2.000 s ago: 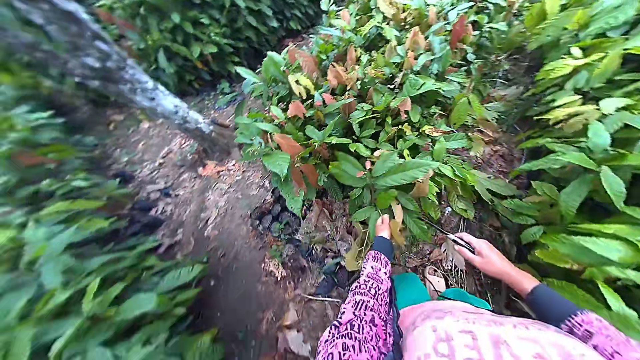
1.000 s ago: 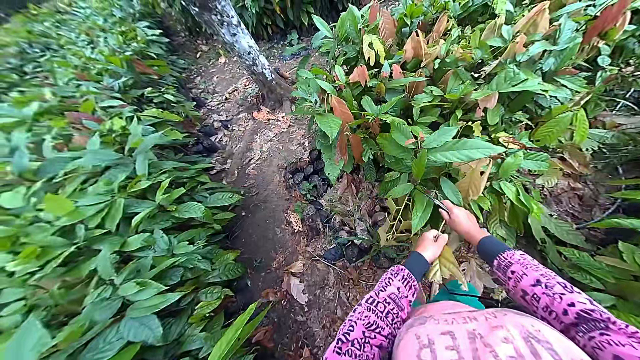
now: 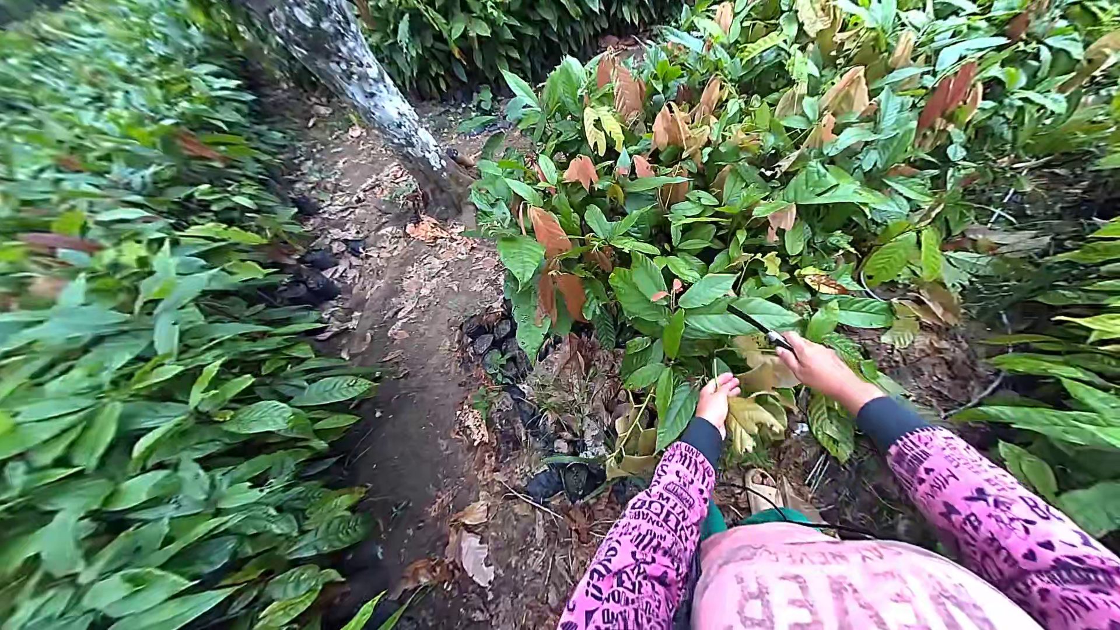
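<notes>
My right hand point(image 3: 821, 369) is closed around the dark handle of a thin bladed tool point(image 3: 758, 325), likely a knife, whose tip points up and left over the leaves. Lower and to the left, my left hand point(image 3: 717, 399) has a small green piece of plant point(image 3: 716, 372) between thumb and fingers. Around both hands are leafy seedlings point(image 3: 713, 302) with green and brown leaves. A pale yellowish, wilted leaf point(image 3: 751, 418) hangs between my hands.
Dark seedling bags point(image 3: 547, 481) stand at the bed's edge. A dirt path point(image 3: 411, 385) with dry leaves runs beside it, and a leaning tree trunk point(image 3: 372, 92) rises there. Dense green seedlings point(image 3: 166, 420) fill the left side; more leafy plants point(image 3: 1063, 367) are at right.
A second ago my hands were close together at the seedling stems; now they are apart, with my right hand and the tool farther up and to the right.
</notes>
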